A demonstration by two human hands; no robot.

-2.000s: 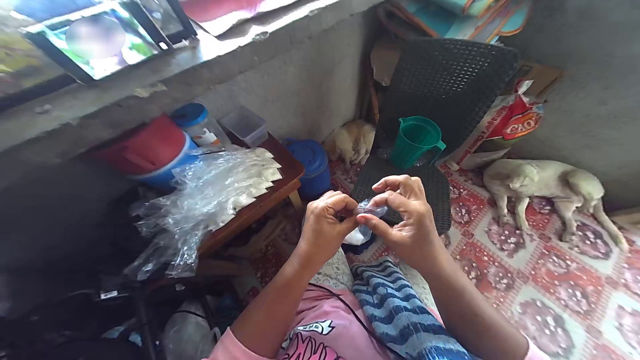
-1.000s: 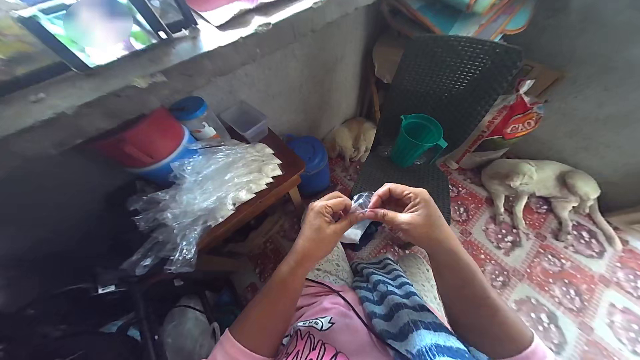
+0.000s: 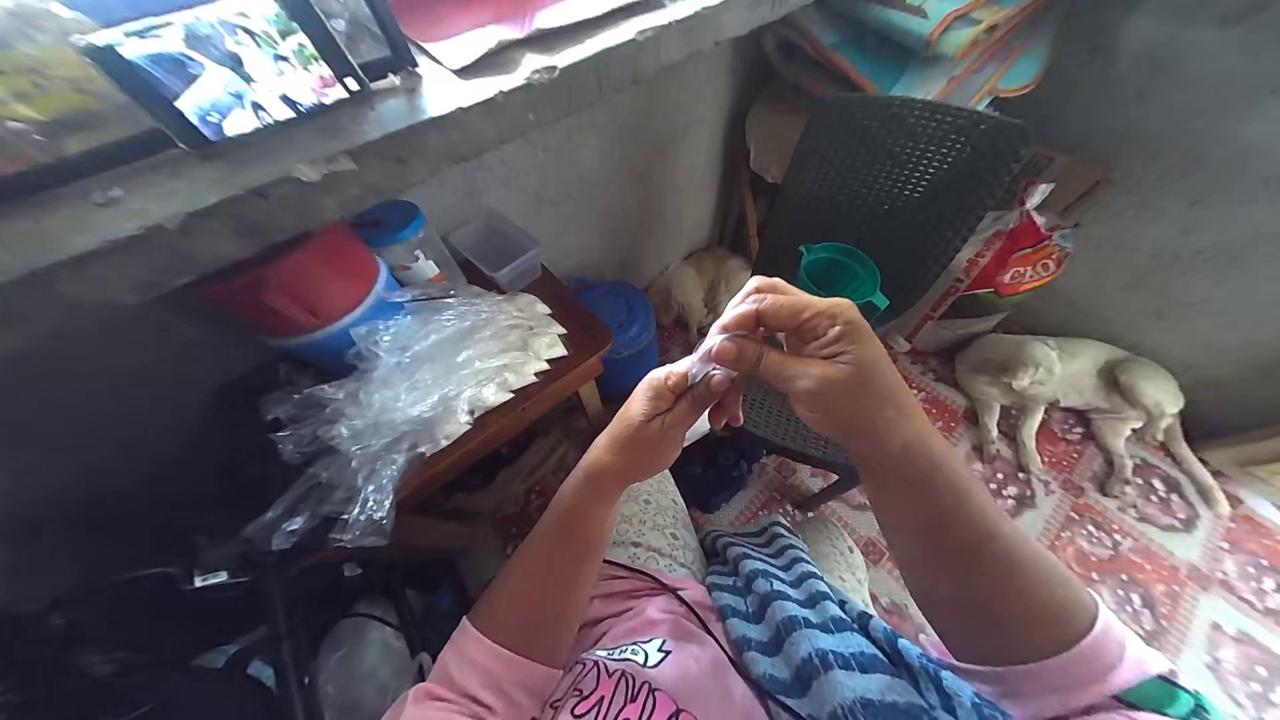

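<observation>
A small clear plastic bag (image 3: 712, 362) is pinched between my two hands, above my lap. My left hand (image 3: 655, 425) grips its lower part between thumb and fingers. My right hand (image 3: 800, 355) holds its upper part with thumb and forefinger. Something white in the bag shows just beneath my fingers; the rest of it is hidden by my hands. To the left, a pile of clear plastic bags with white contents (image 3: 430, 375) lies fanned out on a small wooden table (image 3: 590, 350). A striped blue cloth (image 3: 780, 620) lies over my lap.
A black woven chair (image 3: 890, 190) holding a green plastic cup (image 3: 840, 270) stands ahead. One pale dog (image 3: 1090, 375) lies on the patterned floor at right, another (image 3: 700, 285) by the wall. A blue lidded container (image 3: 615, 325), a red and blue container (image 3: 310, 285) and a clear tub (image 3: 497, 250) are at left.
My hands have shifted their grip on the small bag. My right hand is now raised over my left, with its fingers curled at the bag's top; one second ago the hands were side by side.
</observation>
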